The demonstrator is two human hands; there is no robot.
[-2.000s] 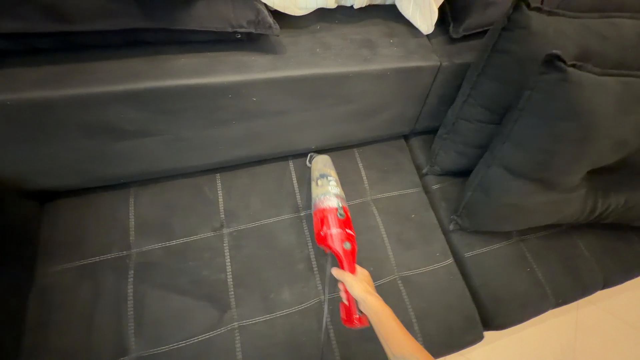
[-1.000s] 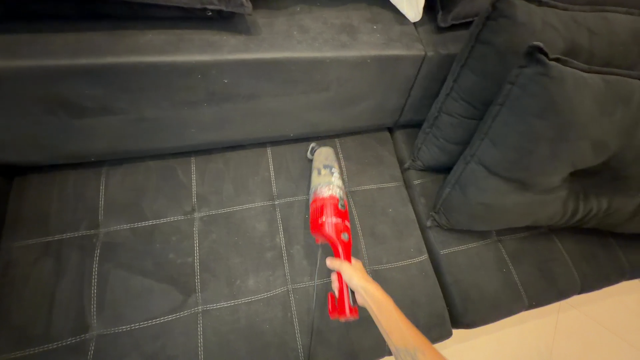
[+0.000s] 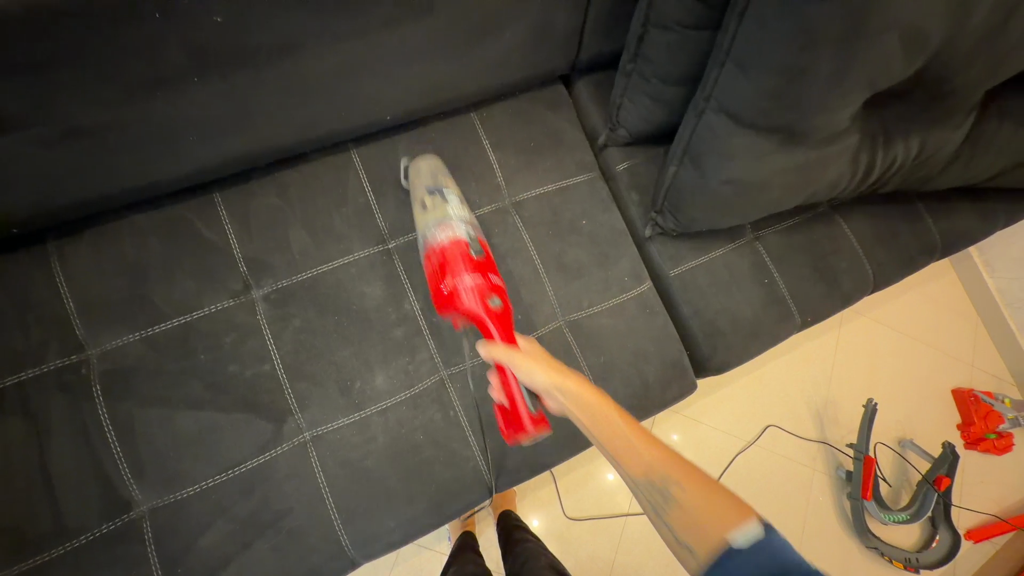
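Note:
My right hand (image 3: 528, 370) is closed around the handle of a red handheld vacuum cleaner (image 3: 464, 280). The cleaner's clear, dusty-looking front points away from me over the black sofa seat (image 3: 336, 336), which has white grid stitching. Blur hides whether the nozzle touches the fabric. A thin power cord (image 3: 480, 416) hangs from the cleaner over the seat's front edge. My left hand is out of view.
Black cushions (image 3: 800, 120) lean at the right end, and the sofa's backrest (image 3: 280, 80) runs behind the seat. On the tiled floor (image 3: 720, 424) lie a grey and red vacuum part (image 3: 896, 512), another red part (image 3: 982, 420) and trailing cord. My feet are by the sofa.
The view has tilted down, bringing the floor parts and my feet into sight. My right hand still grips the vacuum cleaner, which remains over the seat.

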